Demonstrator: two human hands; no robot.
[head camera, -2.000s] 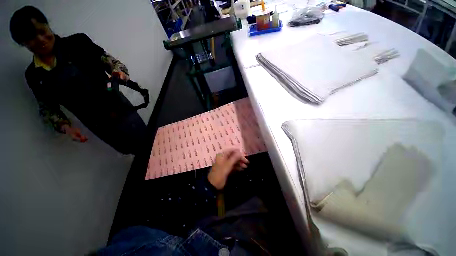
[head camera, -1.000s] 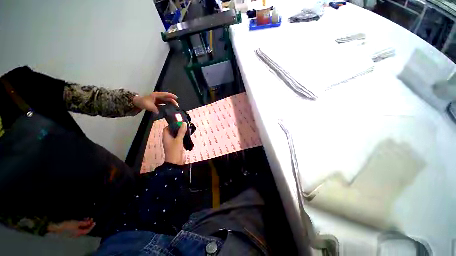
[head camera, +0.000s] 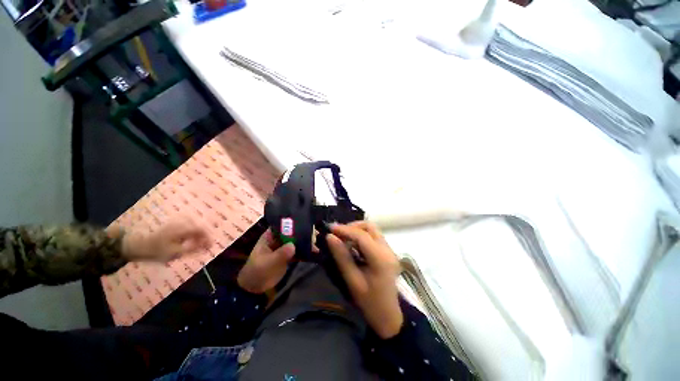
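Note:
A black device with a strap (head camera: 298, 199) is held up in front of me, over the table's left edge. It has a small pink-and-white mark and a green spot on its lower left. My left hand (head camera: 267, 262) grips its lower left side. My right hand (head camera: 370, 269) holds its lower right side with thumb and fingers at the strap. The exact finger contact on the strap is partly hidden. A pale cut panel stack (head camera: 507, 298) lies on the table beside my right hand, with layered curved edges.
Another person's hand (head camera: 165, 239) and patterned sleeve reach in from the left, blurred. A thick grey-edged flat stack (head camera: 567, 85) lies at the back right beside a white cone-shaped thing (head camera: 479, 30). A left panel stack (head camera: 276, 78), pink printed sheet (head camera: 194, 212) and blue tray (head camera: 219, 10) also show.
The device has come from the other person's side to in front of me. My right hand has come into view onto it. The other person's hand is off it, and the view has turned right.

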